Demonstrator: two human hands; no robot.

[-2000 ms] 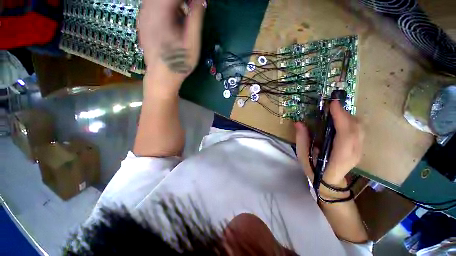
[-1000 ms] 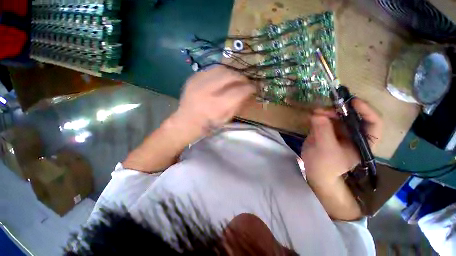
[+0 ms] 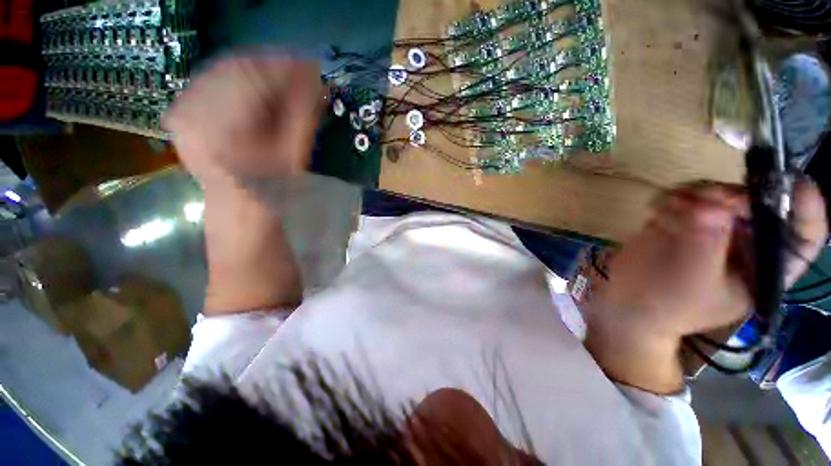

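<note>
The green PCB panel (image 3: 538,77) lies on the tan work board (image 3: 674,100). Dark lead wires run from it leftwards to several white piezo discs (image 3: 415,119), some on the board, some over the green mat. My left hand (image 3: 251,114) is blurred, left of the discs, beside the stacked panels; its fingers are curled and I cannot tell if it holds anything. My right hand (image 3: 711,246) holds the black soldering iron (image 3: 768,209) at the right, off the panel, tip upward near the round tin. The iron is blurred.
Stacked PCB panels (image 3: 105,68) stand on the green mat (image 3: 264,27) at the left. The round tin (image 3: 802,105) is at the right. Cardboard boxes (image 3: 128,332) sit on the floor, lower left. A black coil shows at the upper right corner. Another white sleeve or cloth shows lower right.
My left hand has moved left, away from the wires and discs. My right hand has moved right with the iron, from the panel to the tin. The view has shifted slightly.
</note>
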